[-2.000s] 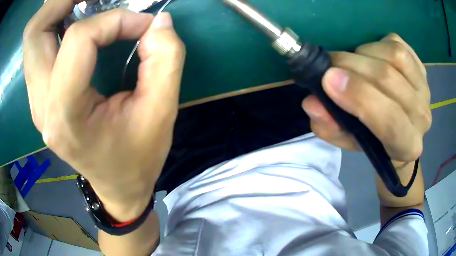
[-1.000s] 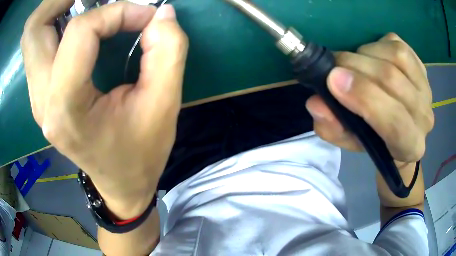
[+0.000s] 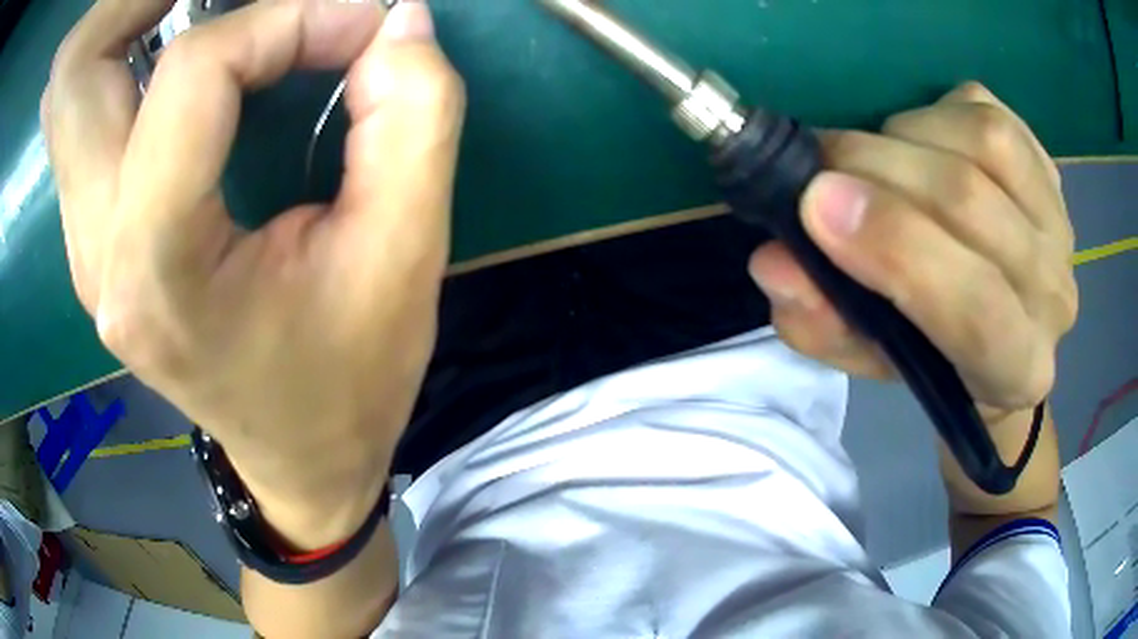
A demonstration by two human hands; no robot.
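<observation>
My right hand (image 3: 930, 243) grips the black handle of the soldering iron (image 3: 861, 287). Its silver barrel points up and left, and its tip is cut off by the top edge. My left hand (image 3: 268, 268) pinches the thin solder wire (image 3: 327, 125) between thumb and forefinger at the top edge. The wire hangs in a curve inside the ring of the fingers. A silvery metal part (image 3: 181, 19), perhaps a bracket assembly, shows in small pieces behind my left fingers. I cannot tell if that hand touches it. The spot where iron and wire point is out of view.
The green mat (image 3: 574, 150) has a tan front edge that runs just in front of my body. A thin black cord (image 3: 1111, 69) lies at the far right of the mat. Below are a grey floor with yellow lines, a cardboard box (image 3: 156, 568) and a blue object (image 3: 77, 437) at the left.
The iron has shifted slightly right and then back left. My left hand has moved slightly, and less of the silvery part and of the wire's upper end shows at the top edge.
</observation>
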